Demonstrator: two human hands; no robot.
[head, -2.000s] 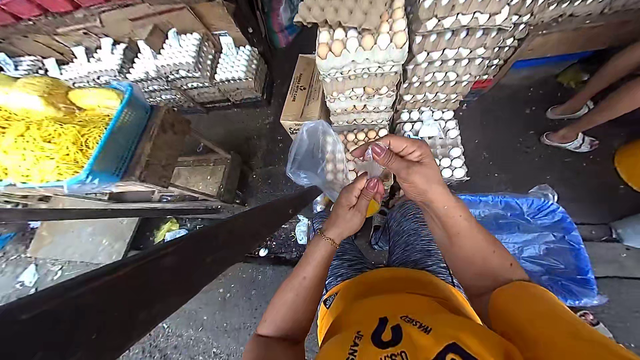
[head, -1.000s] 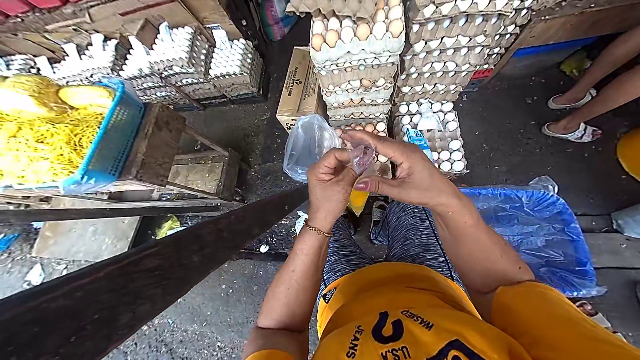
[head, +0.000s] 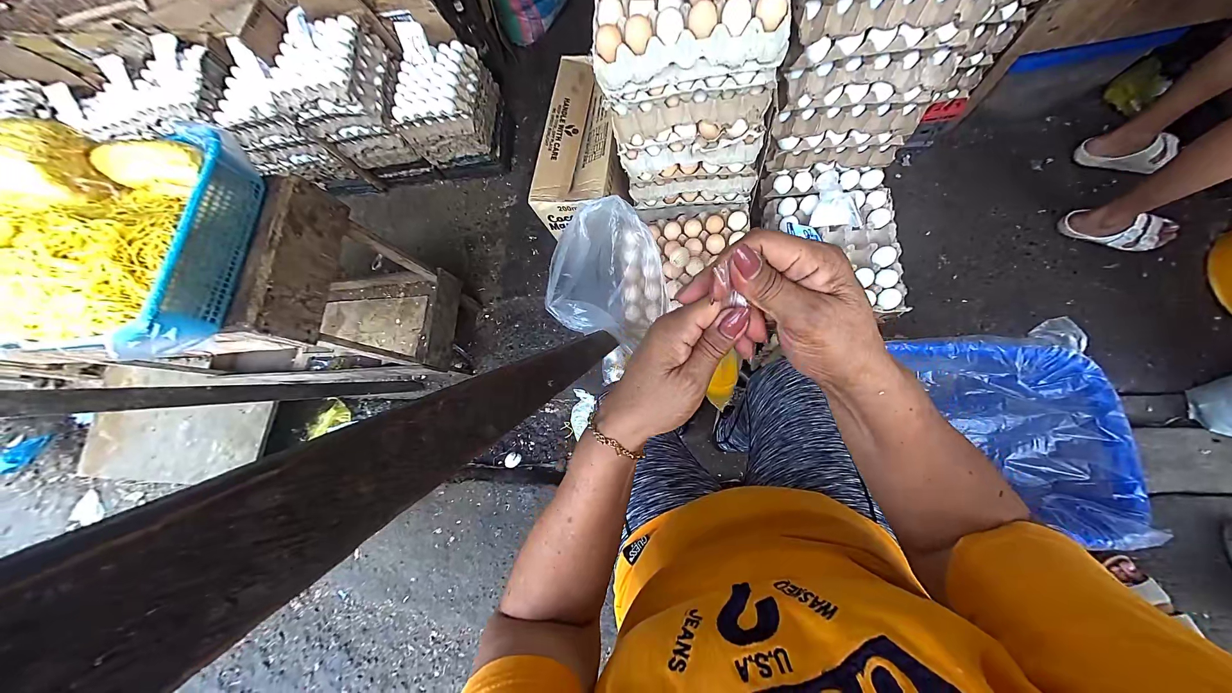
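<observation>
My left hand (head: 674,361) and my right hand (head: 794,298) meet in front of my waist. Both pinch the twisted neck of a clear plastic bag (head: 733,289) between thumbs and fingers. Below them hangs something yellow (head: 723,382), partly hidden by my left hand; whether it is inside the pinched bag is hard to tell. Another clear plastic bag, puffed open (head: 602,265), spreads to the left of my fingers, over brown eggs in a tray (head: 695,241). Its lower end passes behind my left hand, so what holds it is hidden.
Stacked egg trays (head: 688,106) stand ahead beside a cardboard box (head: 577,135). A dark beam (head: 318,491) slants in from the lower left. A blue basket (head: 207,231) of yellow shreds is at left, a plastic-covered blue tub (head: 1039,433) at right. A person's sandalled feet (head: 1121,226) are at upper right.
Both hands have stayed together at the plastic while their fingers shifted grip. One second ago the yellow thing showed more fully below them; my left hand now covers part of it.
</observation>
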